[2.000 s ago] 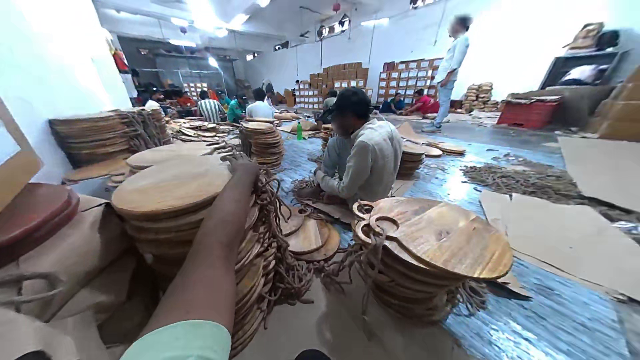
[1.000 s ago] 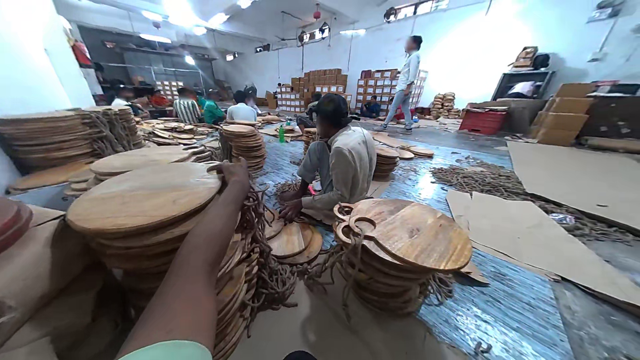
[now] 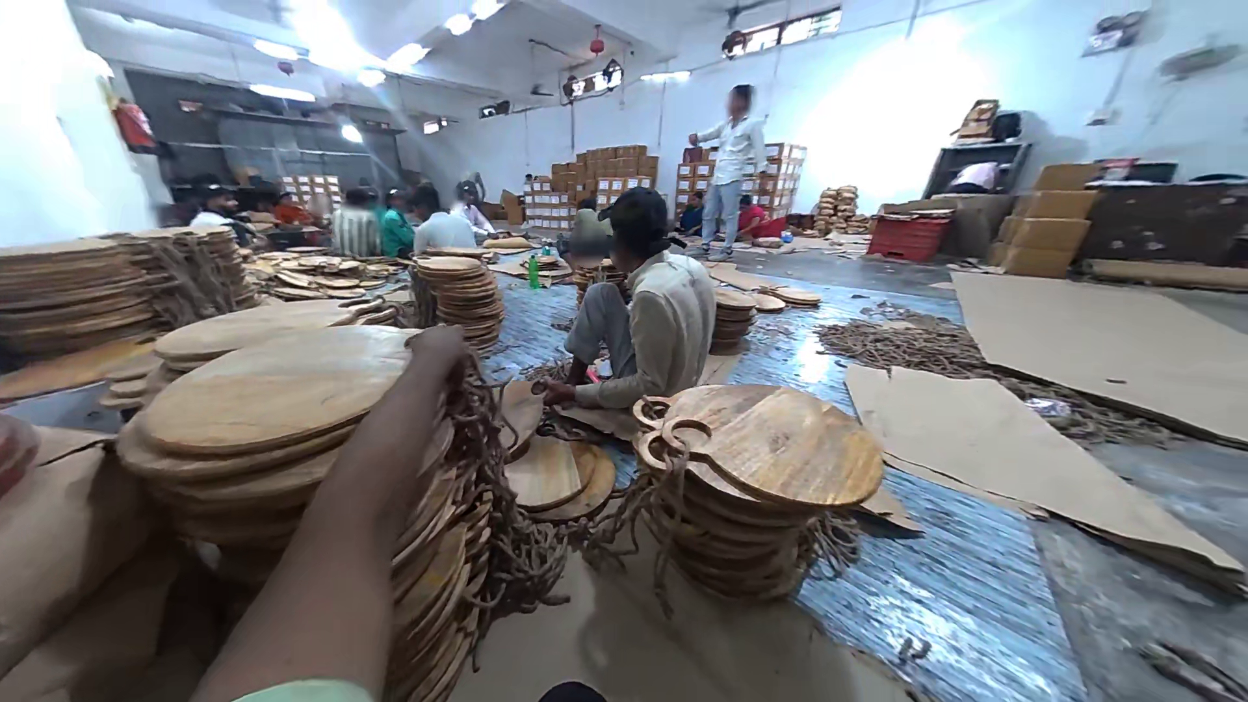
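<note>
My left hand (image 3: 439, 349) reaches over a tall stack of round wooden boards and touches the far right edge of the top board (image 3: 283, 390). Its fingers are mostly hidden, so whether they grip the board cannot be told. Brown cord loops (image 3: 502, 517) hang down the right side of this stack. My right hand is out of view. To the right, a second stack stands on brown cardboard; its top round board (image 3: 780, 444) has a ring-shaped handle (image 3: 687, 434) with cord through it. Smaller round boards (image 3: 546, 473) lie between the two stacks.
A co-worker (image 3: 663, 312) sits on the blue floor sheet (image 3: 975, 585) just beyond the boards. More board stacks (image 3: 73, 297) stand at left. Cardboard sheets (image 3: 1014, 439) and a heap of cord (image 3: 907, 343) lie at right. Another person (image 3: 731, 166) stands farther back.
My left hand stays at the far edge of the left stack throughout. The standing person in the background has changed position and now holds an arm out to one side.
</note>
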